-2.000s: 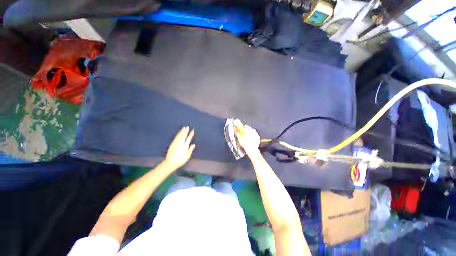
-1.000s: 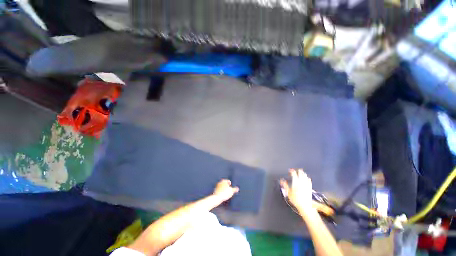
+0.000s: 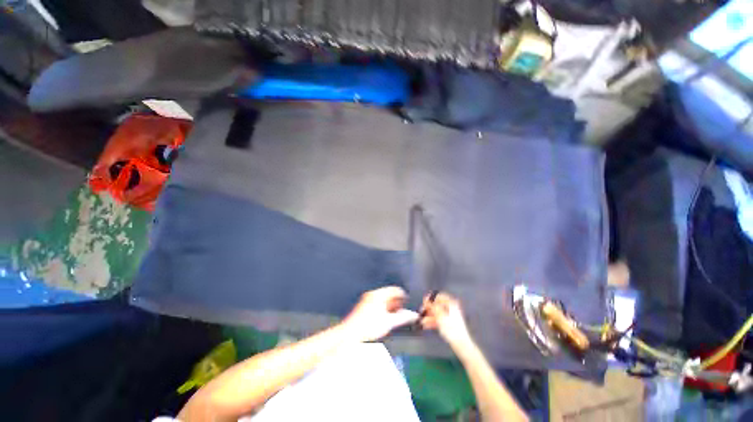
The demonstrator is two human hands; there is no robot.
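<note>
Dark bluish trousers (image 3: 264, 247) lie flat along the near left part of the grey padded table cover (image 3: 512, 198). My left hand (image 3: 381, 313) is on the near corner of their right end, fingers bent on the cloth. My right hand (image 3: 446, 316) is just right of it, fingertips pinching the dark cloth edge. A thin raised fold of cloth (image 3: 419, 235) stands at that end. The steam iron (image 3: 551, 325), with its tan handle, is parked at the table's near right, touched by neither hand.
A padded sleeve-board arm (image 3: 124, 74) is at far left, a blue object (image 3: 330, 85) and dark cloth heap (image 3: 495, 103) along the far edge. A red-orange bag (image 3: 140, 161) is on the left. A yellow hose (image 3: 739, 342) and cardboard box (image 3: 596, 400) are at right.
My right hand has let go of the iron, now parked at right, and moved left to the cloth end. My left hand has moved to the same end, which is now partly lifted.
</note>
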